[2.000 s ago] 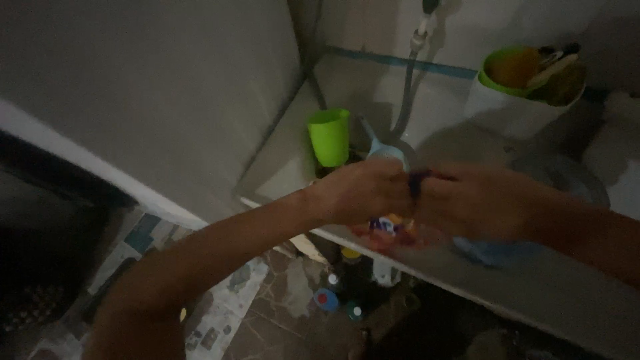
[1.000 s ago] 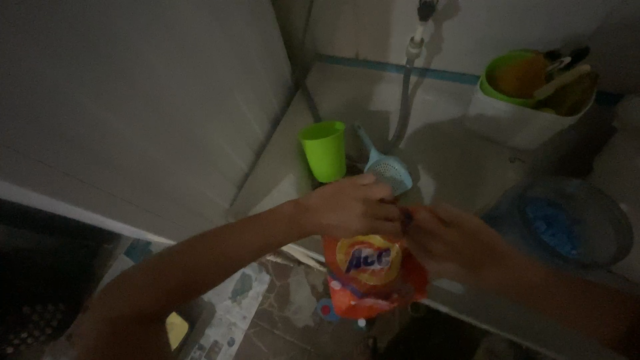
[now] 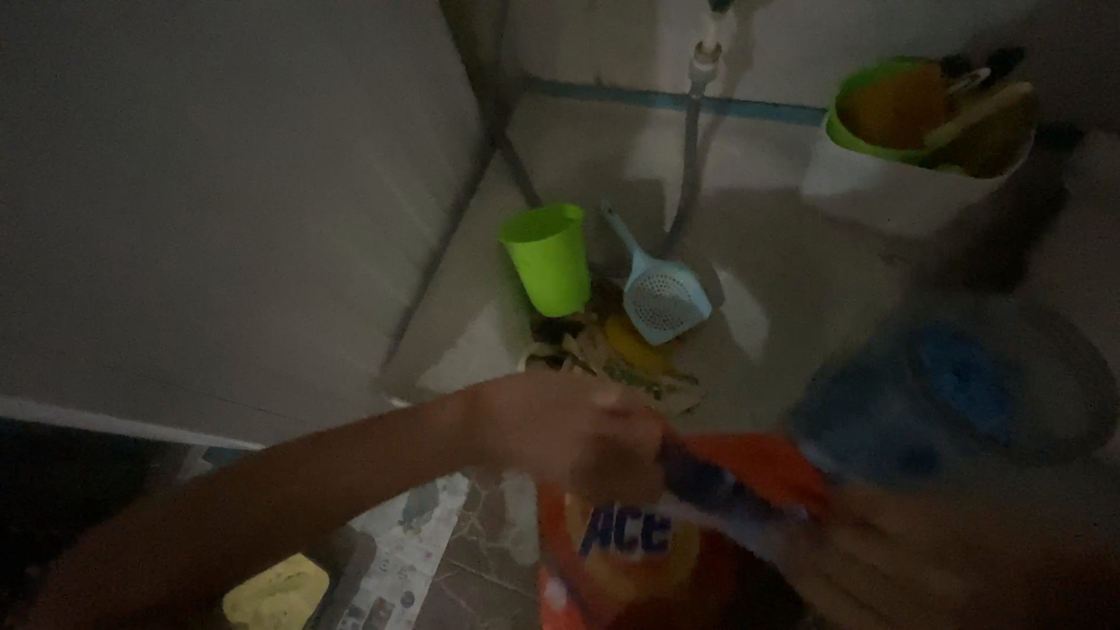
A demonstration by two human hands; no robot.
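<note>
My left hand (image 3: pixel 573 429) grips the top edge of an orange-red Ace detergent bag (image 3: pixel 647 569), low in the middle of the view. At the bag's right side, my right hand (image 3: pixel 884 560) is blurred, its fingers at a dark blue strip of the bag's top; how firmly it holds is hard to tell. Just beyond the hands stand a lime-green plastic cup (image 3: pixel 553 262) and a light blue perforated plastic scoop (image 3: pixel 663 293), with a heap of scraps (image 3: pixel 630 359) beside them.
A clear container with blue contents (image 3: pixel 962 385) is at the right. Behind it, a white tub (image 3: pixel 892 192) holds a green container and brushes. A grey hose (image 3: pixel 689 166) runs down from a tap fitting. A grey panel (image 3: pixel 219 192) rises at the left, above a yellow item (image 3: pixel 278 595).
The hands were close together on the bag's top; my right hand has since moved right, away from my left. The bag's front was upright in view one second ago and now sits lower.
</note>
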